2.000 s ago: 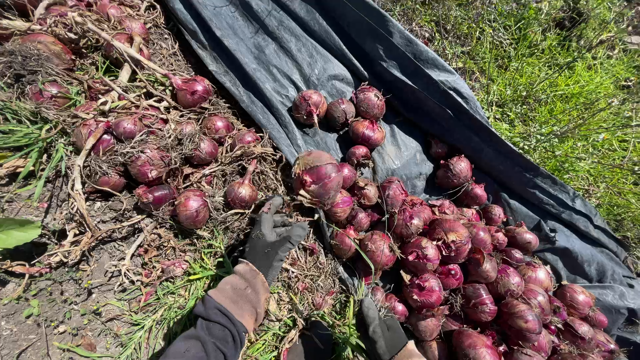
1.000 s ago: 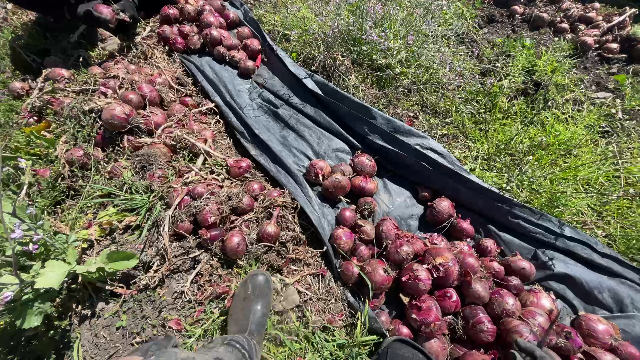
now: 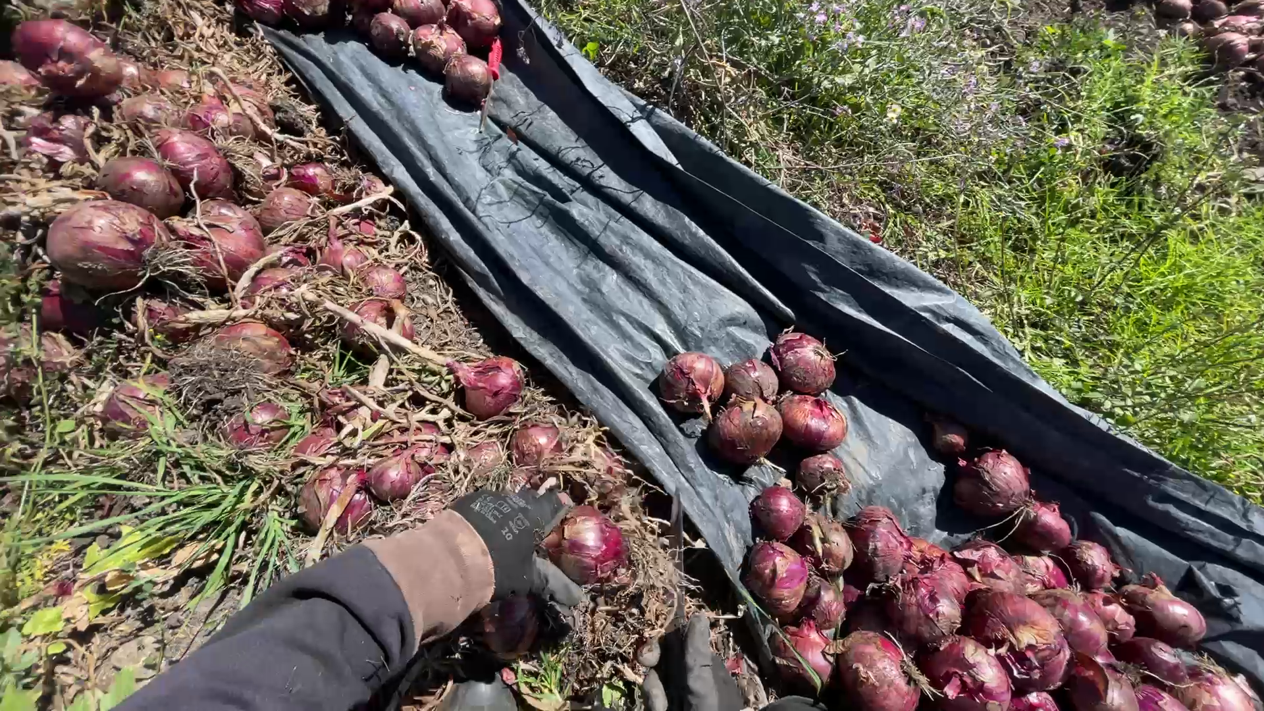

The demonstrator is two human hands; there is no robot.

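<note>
My left hand, in a dark glove, is low at centre, its fingers and thumb around a red onion among dry stalks. Another onion lies just below that hand, partly shaded. At the bottom edge, my right hand, also gloved, is beside the sheet's edge; it is partly cut off, and whether it holds anything cannot be told. A heap of red onions covers the lower right of a dark plastic sheet, with a small cluster above it.
Many unsorted red onions with dry tops and roots lie on the soil at left. Another onion group sits on the sheet's upper end. Grass and weeds border the sheet at right. A boot tip shows at the bottom.
Both hands, out of clear sight one second ago, are in view again, the left now around an onion. The small cluster on the sheet has gained an onion since the earliest frame.
</note>
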